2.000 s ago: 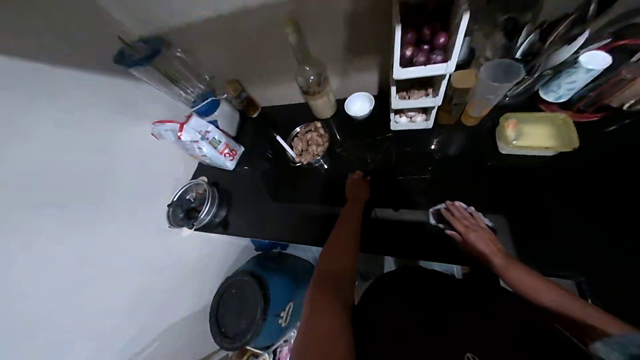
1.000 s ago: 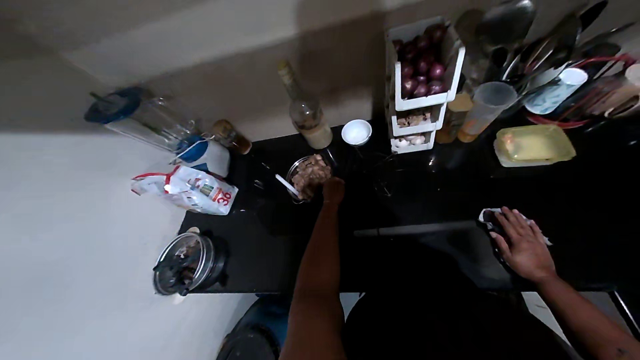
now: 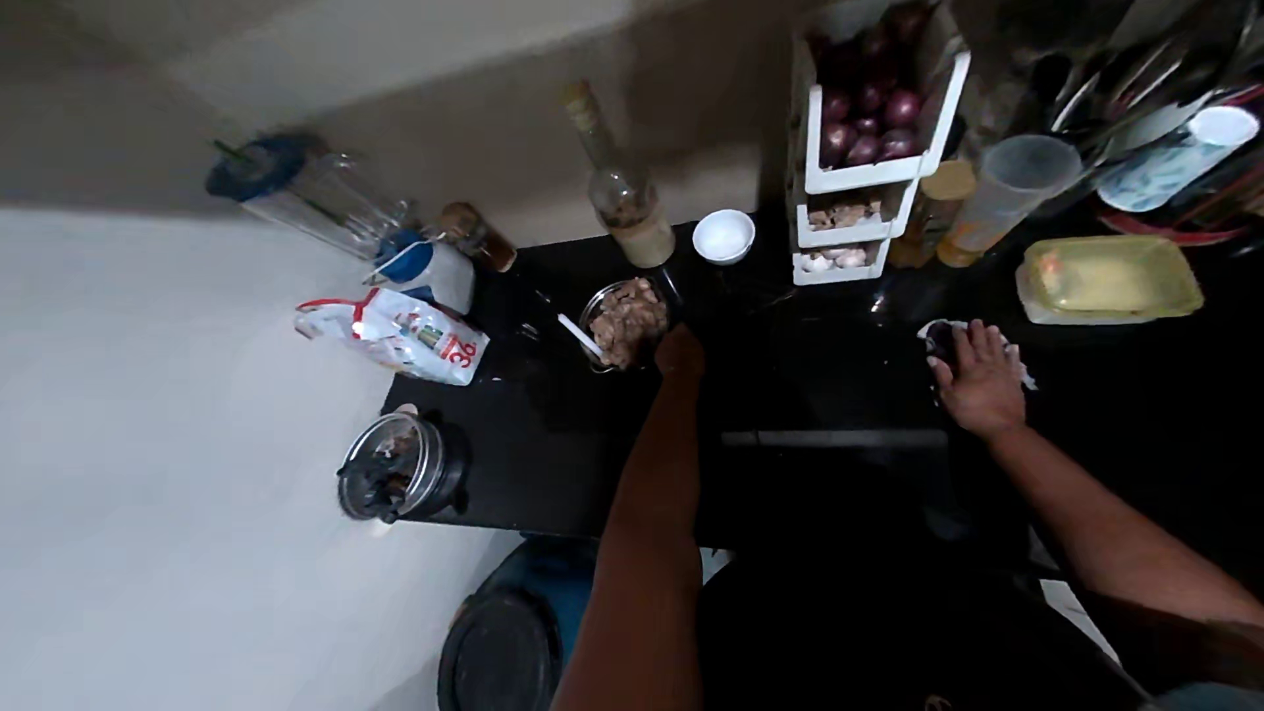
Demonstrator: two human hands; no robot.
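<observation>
My left hand point(image 3: 681, 354) is at the right side of a bowl of brown chunks point(image 3: 629, 321), which has a white handle sticking out at its left. Whether my fingers grip the bowl's rim cannot be told. My right hand point(image 3: 980, 385) lies palm down, pressing a white and dark cloth point(image 3: 946, 341) against the black countertop point(image 3: 790, 385). A small white bowl point(image 3: 724, 237) and a corked glass bottle point(image 3: 629, 212) stand behind the bowl of chunks, near the wall.
At the back stands a tiered white rack point(image 3: 869, 180) with red onions and garlic. A lidded plastic container point(image 3: 1108, 279) is at the right. On the left are a plastic packet point(image 3: 400, 336), a blender point(image 3: 316, 202) and a metal pot point(image 3: 393, 466). A blue drum point(image 3: 543, 592) stands below.
My left hand has moved from the bare counter to the side of the bowl of chunks. My right hand, with the cloth, has moved away from the counter's front edge toward the lidded container.
</observation>
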